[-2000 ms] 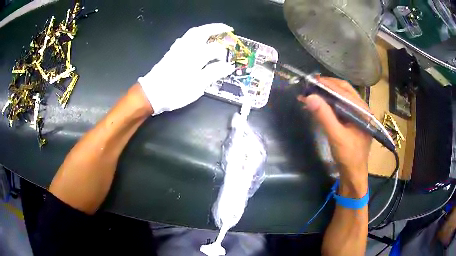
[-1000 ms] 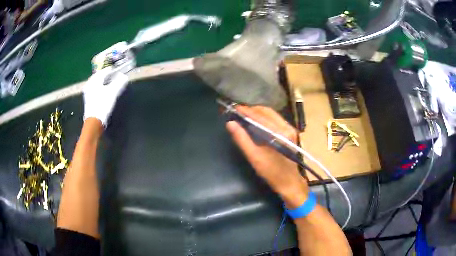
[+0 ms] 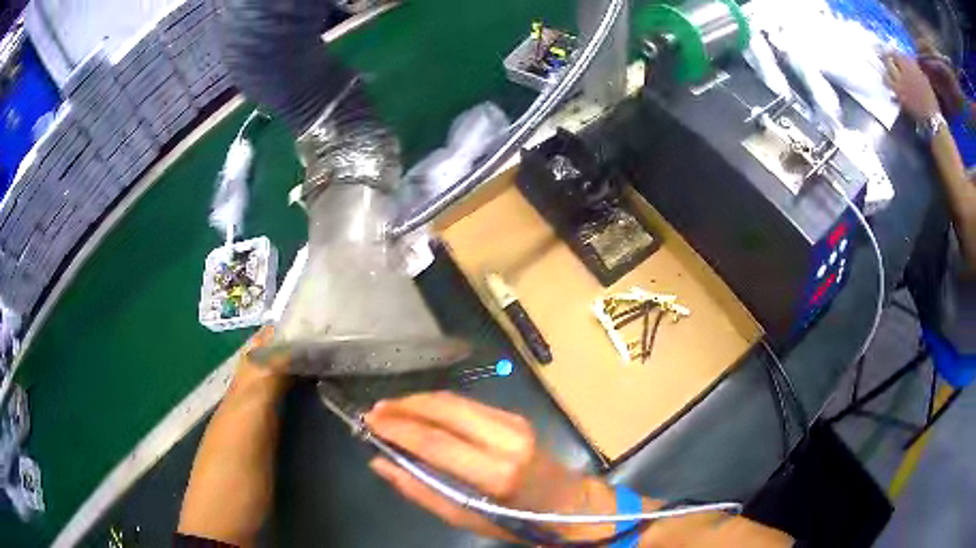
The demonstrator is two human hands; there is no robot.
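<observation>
My bare right hand [image 3: 460,450], with a blue wrist strap [image 3: 628,512], holds the soldering iron [image 3: 345,409], its thin metal end pointing up-left below the fume extractor hood [image 3: 359,289]. My left hand is hidden behind the hood; the bare wrist and forearm show left of it. A pale edge, perhaps of a housing, shows beside the hood above that wrist. An open clear housing [image 3: 238,285] with coloured parts lies on the green belt, its bagged white cord [image 3: 231,187] running away from it.
A cardboard tray [image 3: 685,401] holds a black iron stand [image 3: 589,209], a dark stick-like tool [image 3: 519,319] and brass strips [image 3: 634,313]. Beyond are the black soldering station [image 3: 738,193], a green solder reel [image 3: 706,37] and another housing [image 3: 543,56]. Another person's arm [image 3: 942,139] is at right.
The view has turned right. The housing my left hand held on the mat, then at the belt, is out of clear sight. That hand is now behind the hood. My right hand still holds the iron.
</observation>
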